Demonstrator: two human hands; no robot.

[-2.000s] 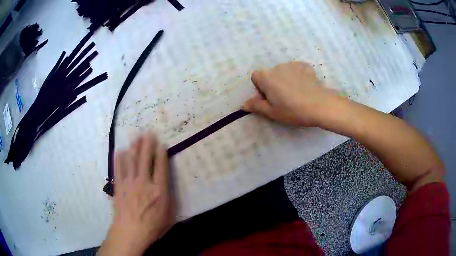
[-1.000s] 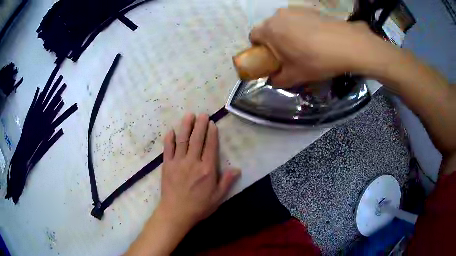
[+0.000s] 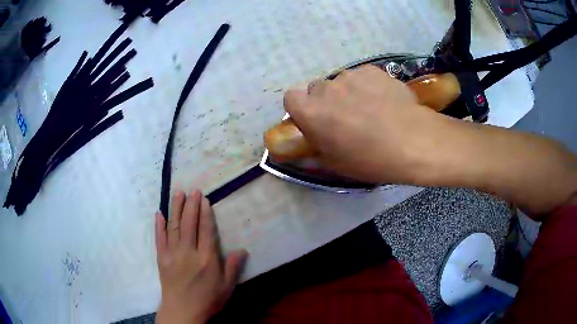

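A narrow dark fabric strap [image 3: 235,183] lies on the white cloth-covered table. One arm of it curves up and away, the other runs right and goes under the iron's tip. My left hand [image 3: 193,253] lies flat, palm down, over the corner where the arms meet, and hides it. My right hand [image 3: 360,120] is closed around the wooden handle of the steam iron [image 3: 341,185]. The iron's pointed metal tip faces left, on the strap; its body covers the rest of that arm.
A fan of dark strips [image 3: 66,126] lies at left beside a clear plastic bag [image 3: 24,121]. A dark heap [image 3: 147,7] is at the far edge. Black hoses [image 3: 525,54] rise from the iron's rear. A round white base [image 3: 467,269] stands on the speckled floor.
My right hand took hold of the iron after being on the strap's end, and the iron has since moved left along the strap. My left hand has slid left onto the corner.
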